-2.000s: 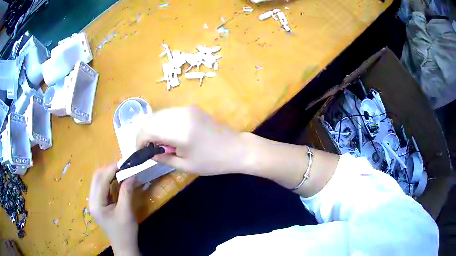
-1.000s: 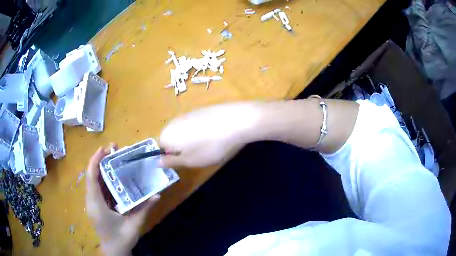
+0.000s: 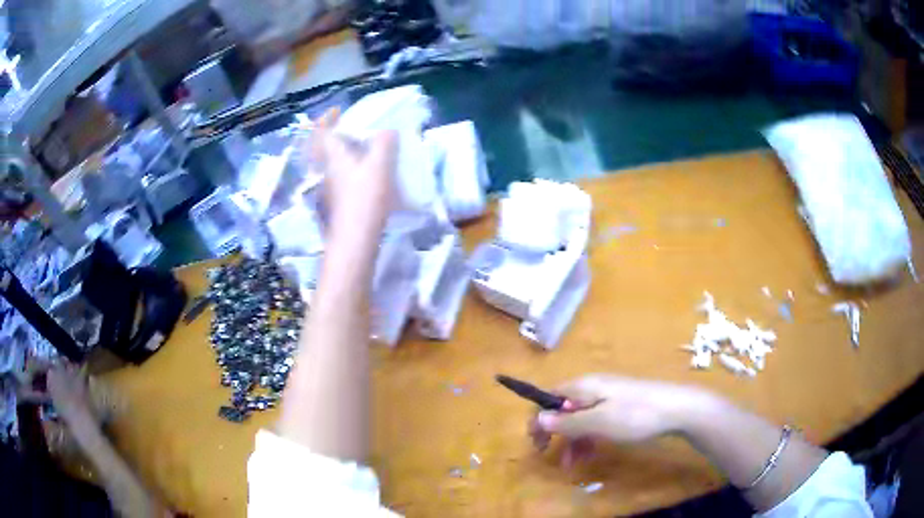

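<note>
My left hand (image 3: 355, 177), blurred, reaches over the heap of white housing shells (image 3: 441, 278) at a white shell (image 3: 390, 116) at the heap's back. I cannot tell whether it grips this shell. My right hand (image 3: 623, 410) is shut on a small dark pointed hand tool (image 3: 529, 391), red-pink near the fingers, over the bench (image 3: 436, 435). Two shells (image 3: 537, 263) lie against each other right of the heap. The small white inserts (image 3: 732, 341) lie in a loose pile right of my right hand.
A heap of dark silvery metallic parts (image 3: 251, 329) lies left of my left forearm. A puffy white bag (image 3: 843, 197) lies at the right, near a few stray inserts (image 3: 851, 319). Another person's hand (image 3: 69, 390) shows at the left edge. A blue container (image 3: 802, 49) stands at the back.
The view has swung left and up. My left hand has left the shell it held and moved to the heap. My right hand has drawn away with the tool, now above the bench.
</note>
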